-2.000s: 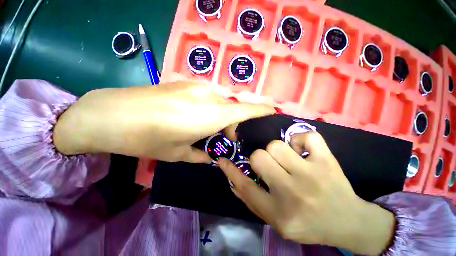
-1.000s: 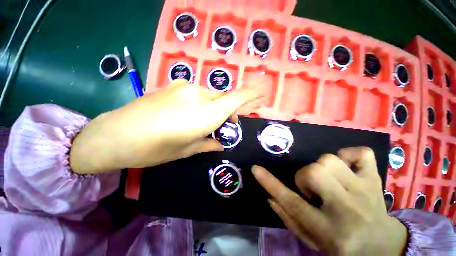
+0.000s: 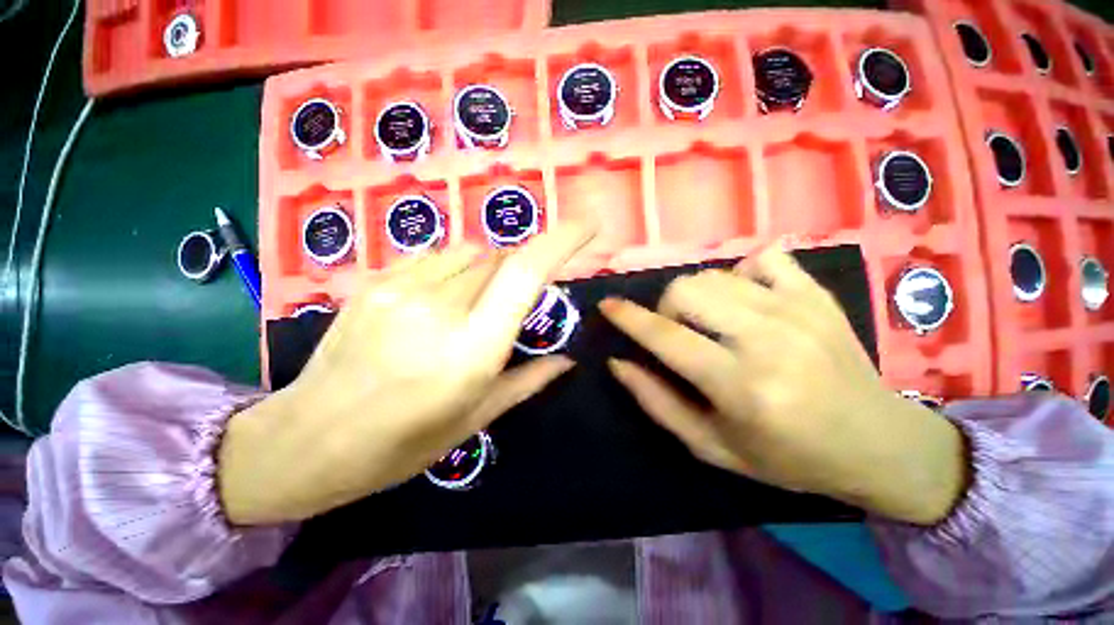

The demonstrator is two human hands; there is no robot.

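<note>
My left hand (image 3: 409, 366) reaches over the black pad (image 3: 611, 476), with its thumb and fingers around a lit smartwatch unit (image 3: 546, 320). The hand covers the watch's left side. Another lit watch (image 3: 462, 463) lies on the pad, partly hidden below my left hand. My right hand (image 3: 757, 366) is over the pad's right part, thumb and index finger apart, with nothing visible between them. The salmon-red foam tray (image 3: 547, 144) behind the pad holds lit watches in its pockets. Its second row has three watches at the left.
A single watch (image 3: 198, 255) and a blue pen (image 3: 241, 259) lie on the green surface (image 3: 147, 159) at the left. More foam trays stand at the top left (image 3: 293, 55) and right (image 3: 985, 232). A pale cable (image 3: 34, 263) runs along the far left.
The view has shifted. A third watch now sits in the tray's second row. My right hand has moved closer to my left. The white-glaring watch no longer shows on the pad.
</note>
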